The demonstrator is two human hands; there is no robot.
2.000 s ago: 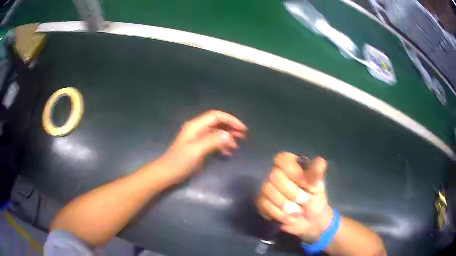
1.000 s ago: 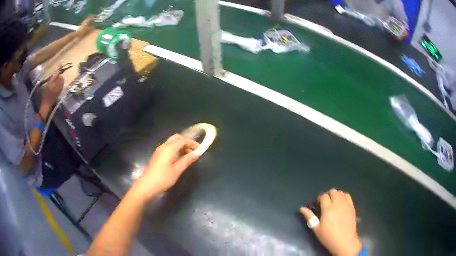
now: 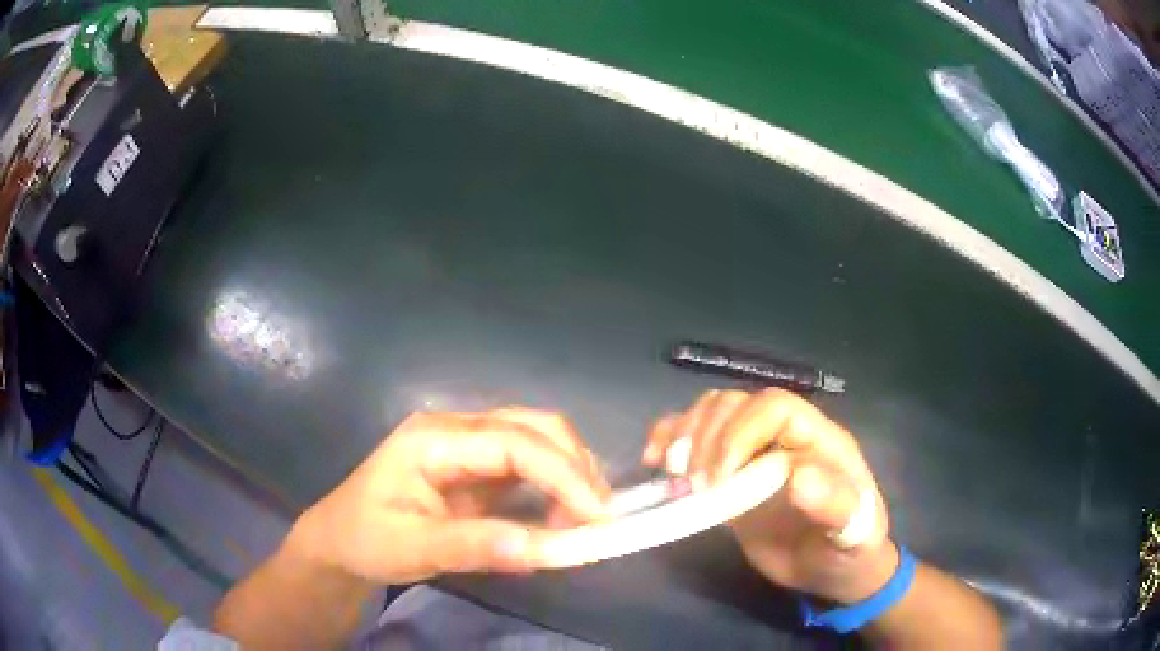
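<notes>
The masking tape roll (image 3: 674, 521) is held edge-on between both hands, low in the middle of the view. My left hand (image 3: 464, 490) grips its left end with fingers and thumb. My right hand (image 3: 776, 490) holds its right end, with white wraps on its fingers and a blue wristband at the wrist. The fingertips of both hands meet near the roll's upper side; whether a strip is lifted there is hard to tell. The dark pen-sized hand tool (image 3: 757, 368) lies on the bench just beyond my right hand, its metallic tip pointing right.
The black bench machine (image 3: 108, 191) with a white label stands at far left, a green reel (image 3: 108, 41) behind it. Beyond the pale rail (image 3: 712, 121), a bagged power cord (image 3: 1011, 153) joined to a socket housing (image 3: 1099, 237) lies on the green conveyor. Brass contact strips (image 3: 1149, 566) lie at the right edge.
The tape roll has come from the left bench to in front of me, now held by both hands. The dark tool, earlier in my right fist, lies on the bench. The view has turned back right.
</notes>
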